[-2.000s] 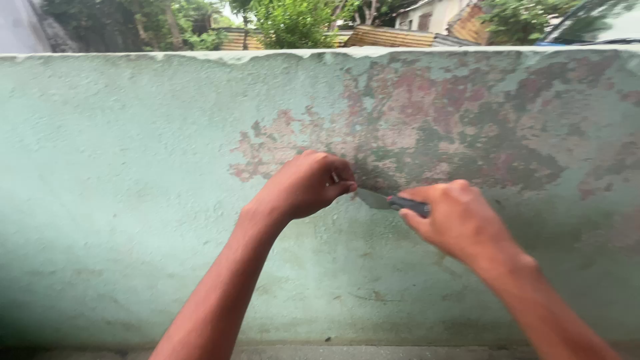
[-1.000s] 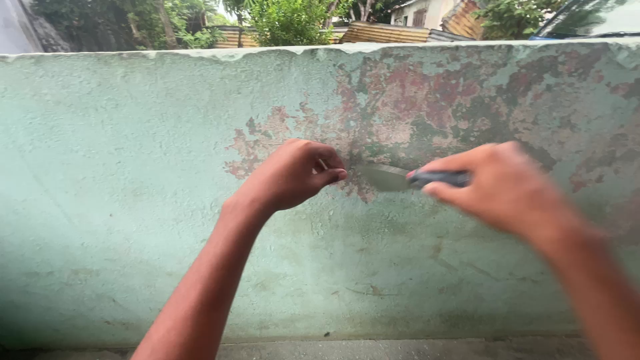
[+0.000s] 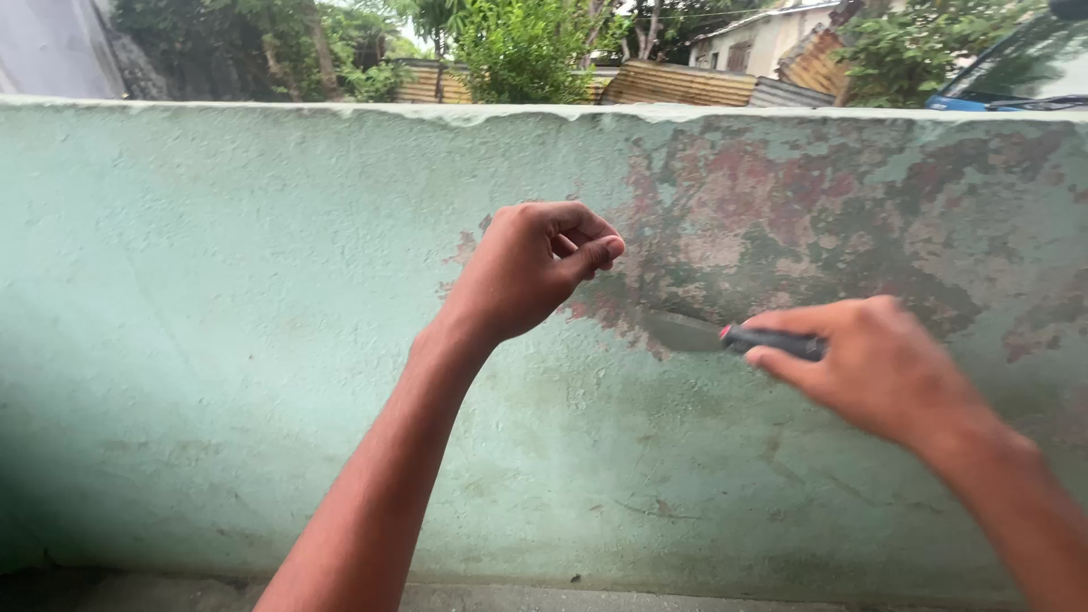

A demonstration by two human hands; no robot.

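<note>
My right hand [image 3: 867, 365] grips the dark handle of a putty knife [image 3: 769, 342], with a red part where the blade begins. Its broad metal blade [image 3: 684, 331] points left, at the lower edge of the peeled patch on a pale green painted wall [image 3: 255, 340]. Up and to the left of the blade, my left hand [image 3: 544, 263] is raised before the wall, thumb and fingertips drawn together; whether something small is pinched between them cannot be seen. Around and right of both hands, the peeled patch [image 3: 748, 195] shows reddish, grey and dark areas.
The wall's chipped top edge [image 3: 476, 112] runs across the view. Beyond it are bushes [image 3: 518, 51], rusty corrugated sheets [image 3: 680, 83], a building [image 3: 765, 42] and part of a blue vehicle [image 3: 977, 98]. A concrete floor strip [image 3: 493, 597] lies at the wall's foot.
The blade was close to my left fingertips two seconds ago; now a wider gap lies between them. My right hand with the putty knife sits lower relative to my left hand.
</note>
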